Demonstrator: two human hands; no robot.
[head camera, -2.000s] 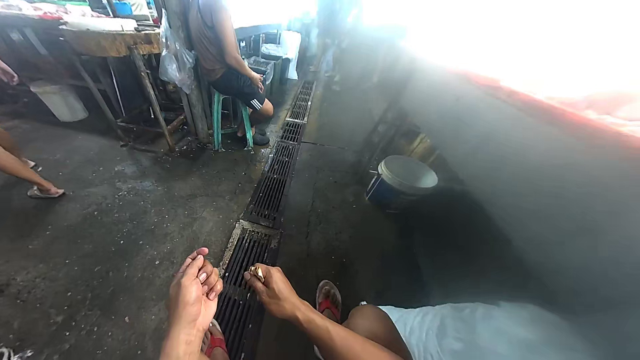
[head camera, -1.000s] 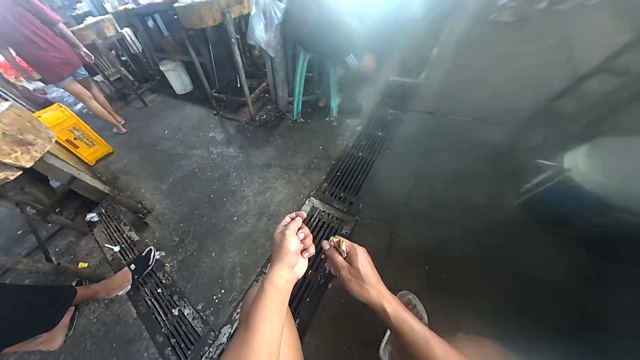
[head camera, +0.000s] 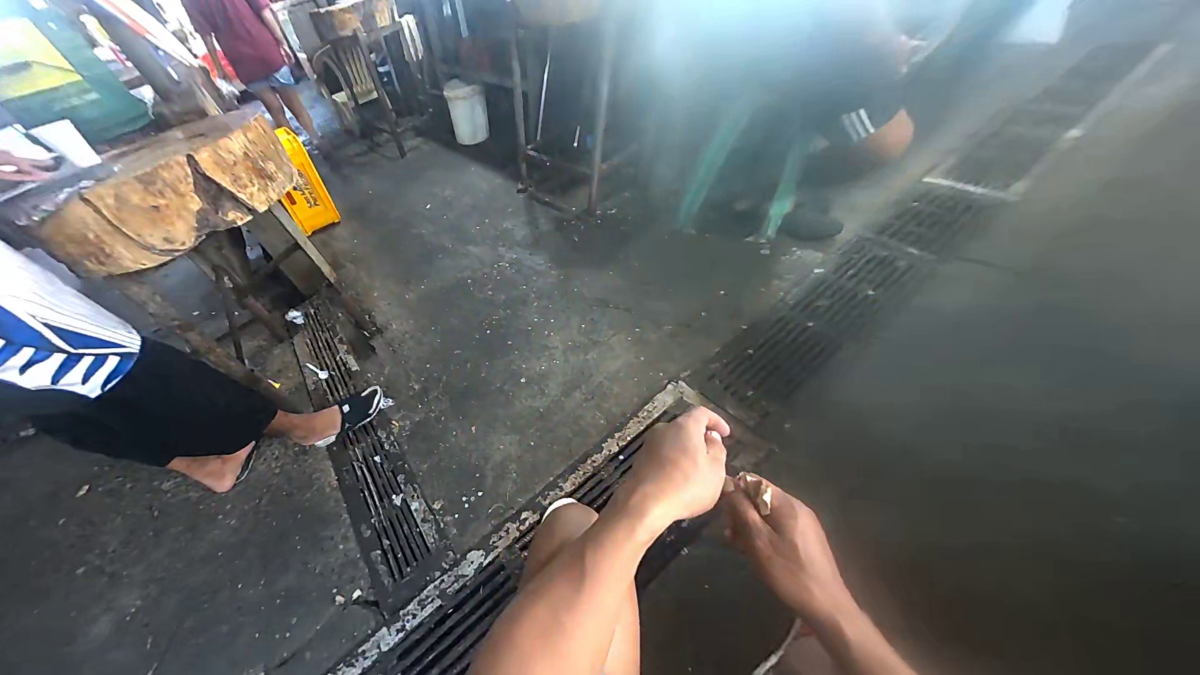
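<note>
My left hand (head camera: 682, 464) is curled above the floor grating, its fingers bent inward; whether anything is inside the curl cannot be seen. Close beside it on the right, my right hand (head camera: 783, 539) pinches a small pale piece (head camera: 757, 491) between thumb and forefinger. What the piece is cannot be told. The two hands nearly touch at the fingertips. Beneath them runs the metal drain grating (head camera: 600, 487), and my knee shows below my left forearm.
A person in black shorts (head camera: 178, 403) stands at left near a thick wooden chopping block (head camera: 169, 192). Behind it are a yellow crate (head camera: 307, 183) and a white bucket (head camera: 466, 112). Another person sits on a green stool (head camera: 792, 187). Drain grates (head camera: 366, 450) cross the wet concrete floor; haze blurs the right side.
The view has swung far to the left, bringing in the chopping block and the person beside it. Both hands stay close together, the right still pinching the small piece.
</note>
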